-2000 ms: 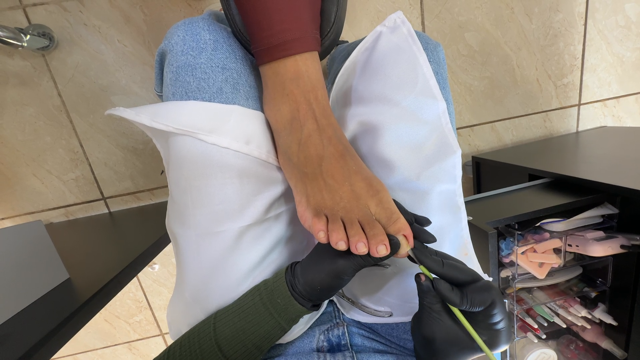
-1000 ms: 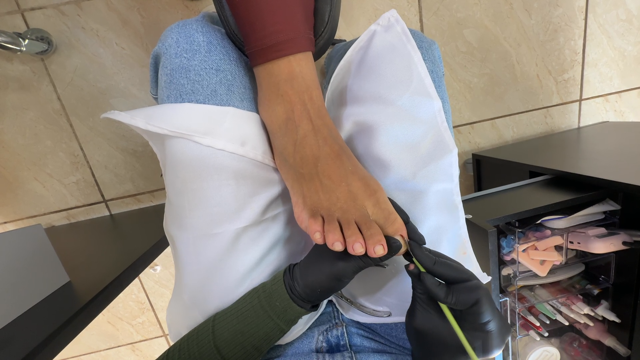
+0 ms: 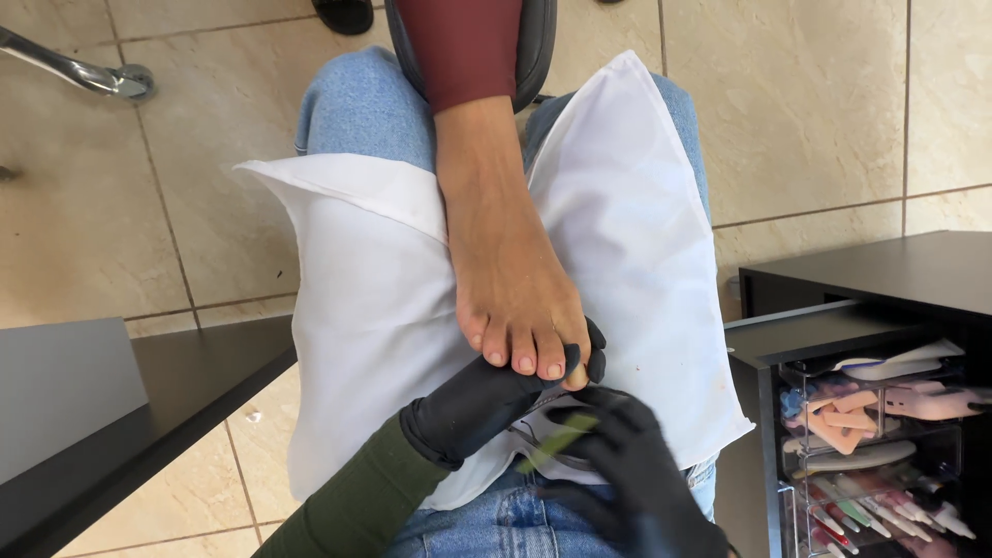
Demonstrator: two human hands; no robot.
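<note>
Another person's bare foot (image 3: pixel 504 248) rests on a white cloth (image 3: pixel 372 310) over my lap, toes toward me. My left hand (image 3: pixel 484 395), in a black glove, grips the front of the foot, its thumb by the big toe (image 3: pixel 576 377) and fingertips showing on the toe's far side. Just below that toe, my right hand (image 3: pixel 620 457), also black-gloved and blurred by motion, has a slim green tool (image 3: pixel 559 443) between its fingers; the tool's exact kind cannot be told. Under my hands lies a dark metal implement (image 3: pixel 570 463), partly hidden.
At the right stands an open black drawer unit (image 3: pixel 806 333) with clear organizers holding orange foam pieces (image 3: pixel 849 418), files (image 3: pixel 856 457) and several pens or brushes (image 3: pixel 868 508). A dark furniture panel (image 3: pixel 209 380) borders my left. A chrome leg (image 3: pixel 77 74) stands on the tiled floor (image 3: pixel 232 155).
My right hand has shifted left and off the big toe. The green tool, which pointed down and to the right with its tip at the toe, now slants down to the left.
</note>
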